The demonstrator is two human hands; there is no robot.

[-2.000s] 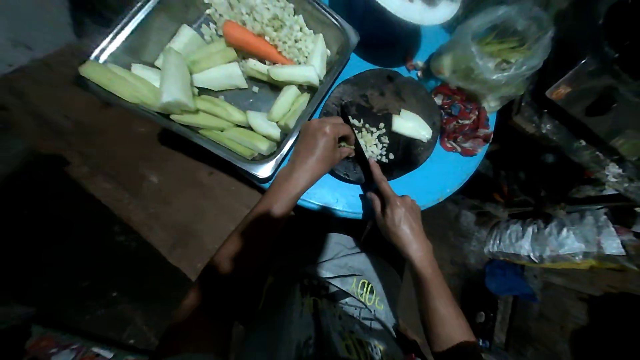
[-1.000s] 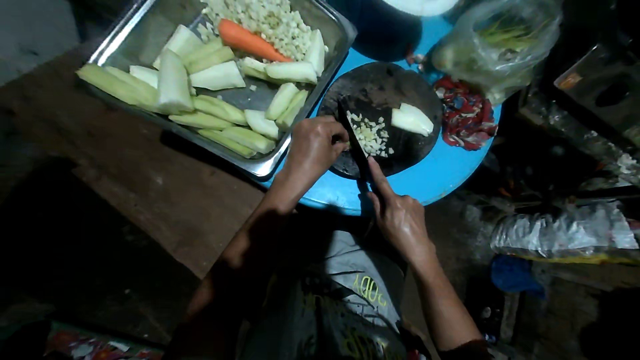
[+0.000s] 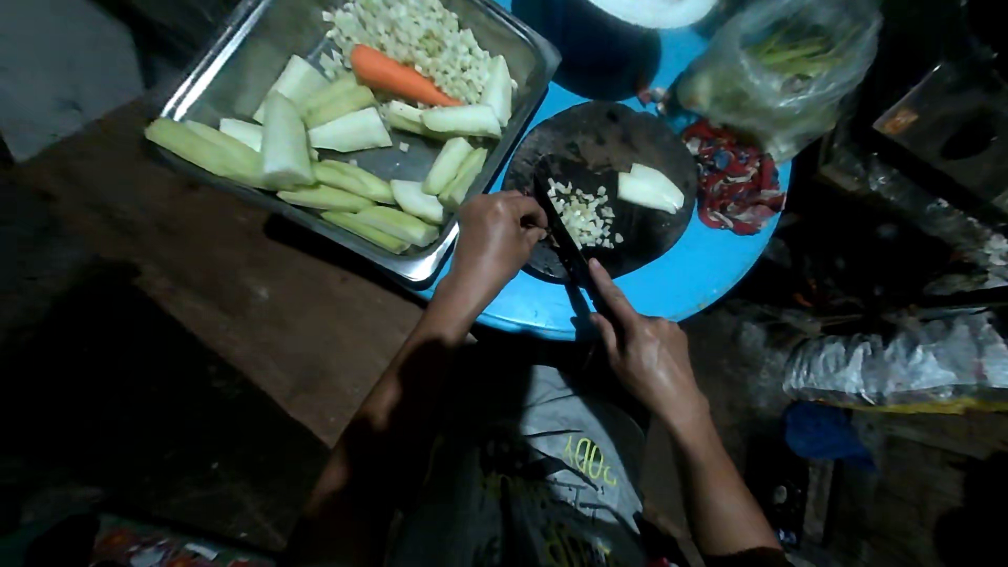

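Note:
My right hand [image 3: 647, 350] grips a dark-bladed knife [image 3: 568, 246], its index finger laid along the top. The blade lies over the left part of a round dark chopping board [image 3: 606, 138]. Beside the blade, at the board's left edge, my left hand [image 3: 504, 224] has its fingertips pinched together; what is between them is mostly hidden. Small pale diced pieces [image 3: 584, 216] lie just right of the blade, and a peeled pale green vegetable chunk [image 3: 650, 187] rests farther right on the board.
A steel tray [image 3: 419, 268] at the left holds vegetable pieces [image 3: 285, 146], a carrot [image 3: 402, 76] and a diced heap [image 3: 425, 39]. Red and blue plastic wrapping [image 3: 732, 177] and a clear bag of greens [image 3: 787, 71] stand right of the board on the blue round table [image 3: 709, 276].
Both hands stay in nearly the same place at the board's left side, with the knife still in my right hand.

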